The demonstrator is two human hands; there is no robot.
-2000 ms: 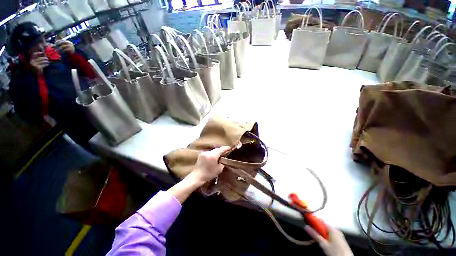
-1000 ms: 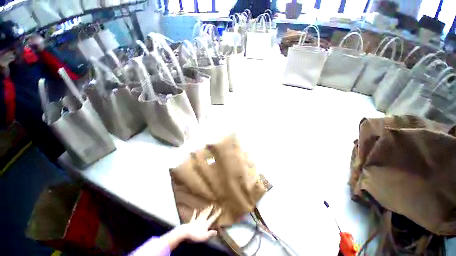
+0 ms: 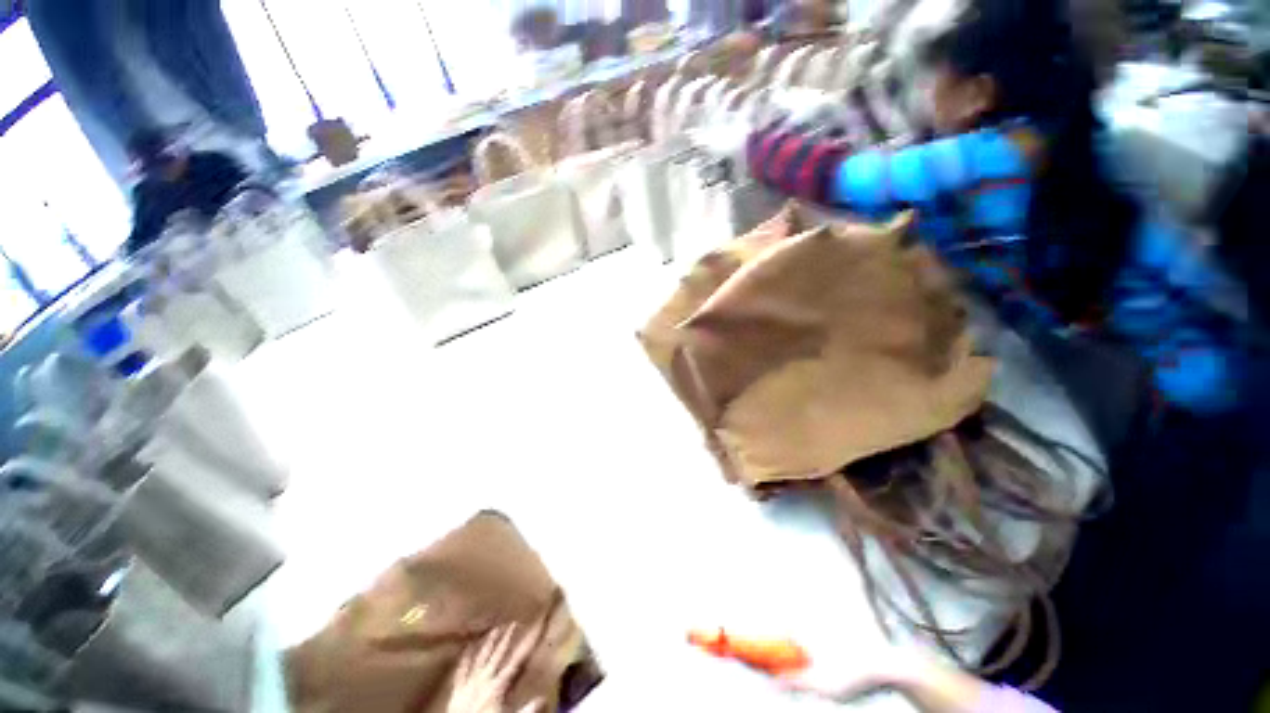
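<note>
A brown soft bag [image 3: 404,613] lies flat on the white table at the bottom left, with a small pale gold mark on its front. My left hand [image 3: 495,671] rests on the bag with fingers spread, partly cut off by the lower edge. An orange-handled tool [image 3: 752,651] is at the fingers of my right hand [image 3: 871,678], which is blurred at the lower right; its grip is hard to make out. A pile of brown bags [image 3: 836,362] lies on the right, with tangled brown straps [image 3: 961,543] hanging from it.
Pale totes [image 3: 446,272] stand along the back of the white table [image 3: 474,418]. Blurred grey-beige totes [image 3: 195,515] line the left side. A person in a blue patterned top [image 3: 961,181] is at the right behind the pile. Another person [image 3: 181,181] is at the far left.
The view has swung to the right. The brown bag, earlier held up by its opening, lies flat under my left hand. The orange tool and right hand have come away from its straps.
</note>
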